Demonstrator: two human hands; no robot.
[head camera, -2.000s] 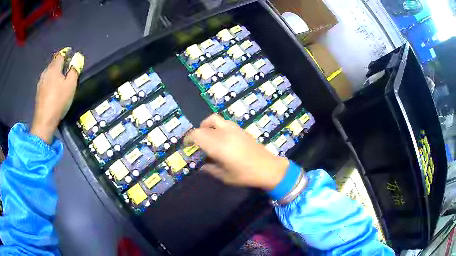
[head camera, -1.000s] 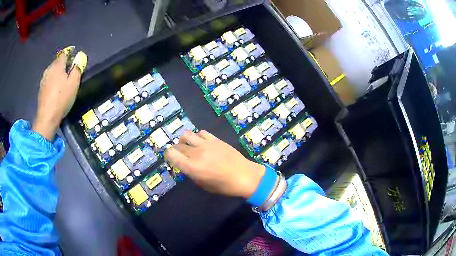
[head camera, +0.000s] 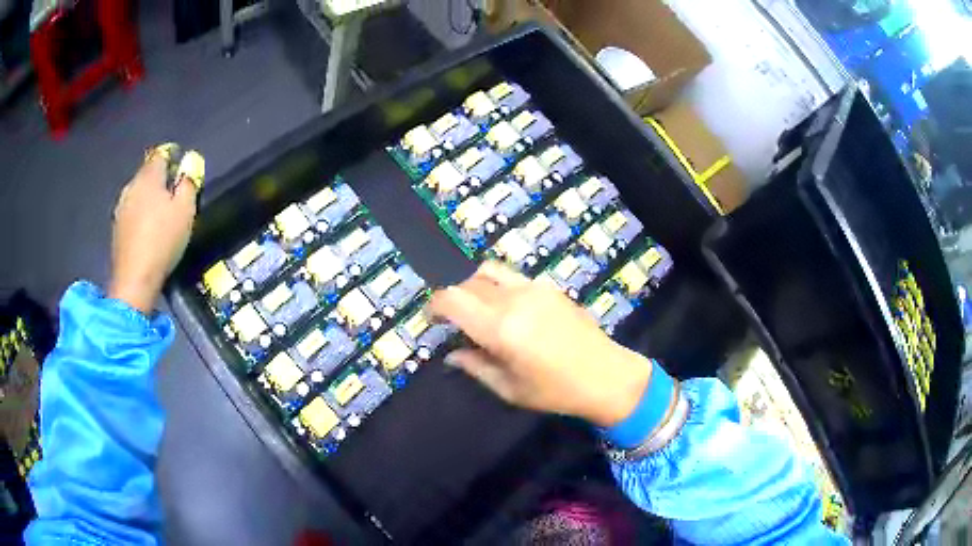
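Several green circuit boards (head camera: 343, 405) with yellow blocks, grey parts and small round cans lie in two groups of rows in a large black tray (head camera: 448, 469). My left hand (head camera: 155, 229), with yellowish covers on two fingertips, holds the tray's rim at its left corner. My right hand (head camera: 544, 347), with a blue wrist band and a metal bangle, is over the middle of the tray. Its thumb and fingers are apart, with no object visible between them. Its fingertips are at the right end of the front left row and it hides parts of boards in the right group.
A deep black bin (head camera: 826, 256) with yellow characters stands at the right. Cardboard boxes (head camera: 698, 160) are behind the tray. A red stool (head camera: 85, 64) and a pale-legged stand (head camera: 346, 53) are at the back left. Patterned reddish cloth shows at the bottom.
My right hand has moved right, off the boards in the front left rows, uncovering one in the front row. The whole view has shifted slightly. My left hand stays at the tray's rim.
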